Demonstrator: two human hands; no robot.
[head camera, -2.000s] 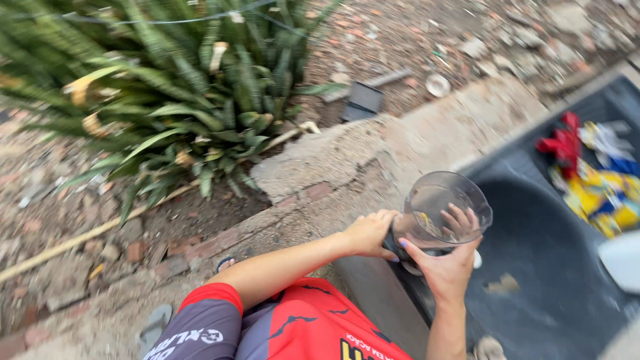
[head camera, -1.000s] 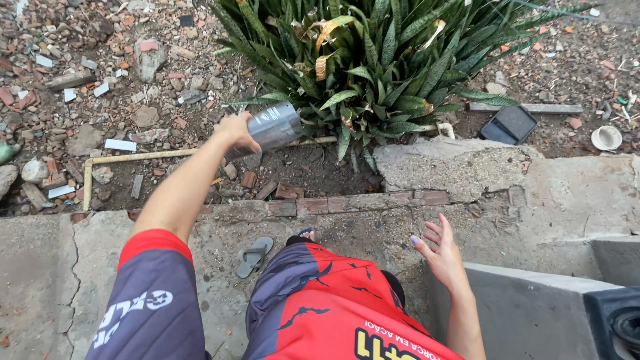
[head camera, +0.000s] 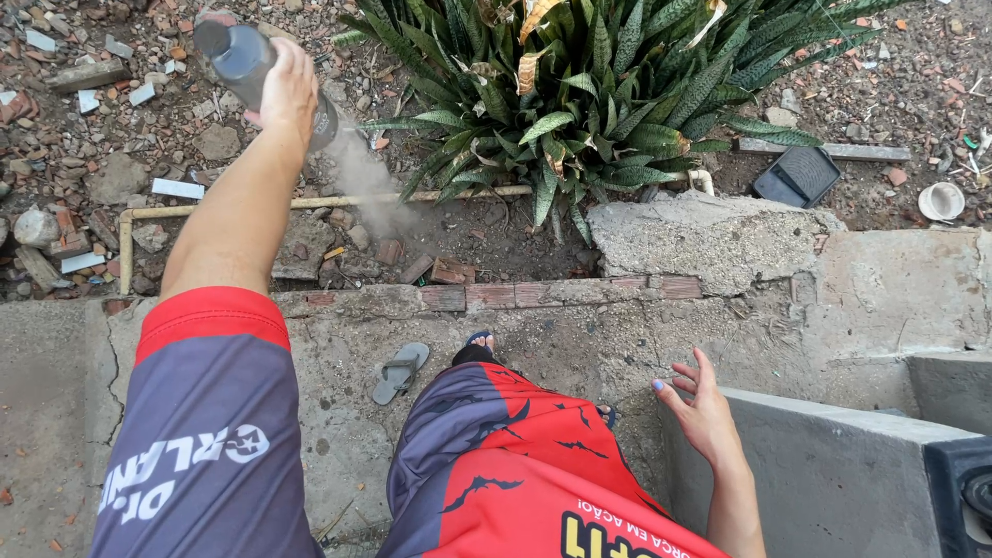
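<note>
My left hand (head camera: 287, 89) grips a grey translucent container (head camera: 246, 66) at the upper left, held tilted above the rubble ground. From its lower right end a greyish cloud or stream (head camera: 370, 182) falls toward the soil beside a yellowed pipe (head camera: 341, 201); whether it is dust or liquid I cannot tell. My right hand (head camera: 701, 411) holds nothing, its fingers spread, over the paving near a grey concrete block-like wall (head camera: 821, 457).
A large snake plant (head camera: 566, 101) grows at top centre. Broken concrete (head camera: 705, 236) and a brick edge (head camera: 492, 296) border the soil. A loose flip-flop (head camera: 401, 373) lies left of my feet. A black plastic tray (head camera: 798, 177) and a white cup-like container (head camera: 941, 201) lie at right.
Two seconds ago both hands were on the container by the dark basin. The right hand has let go; the left has carried the container out over the soil, where a cloud now falls from it.
</note>
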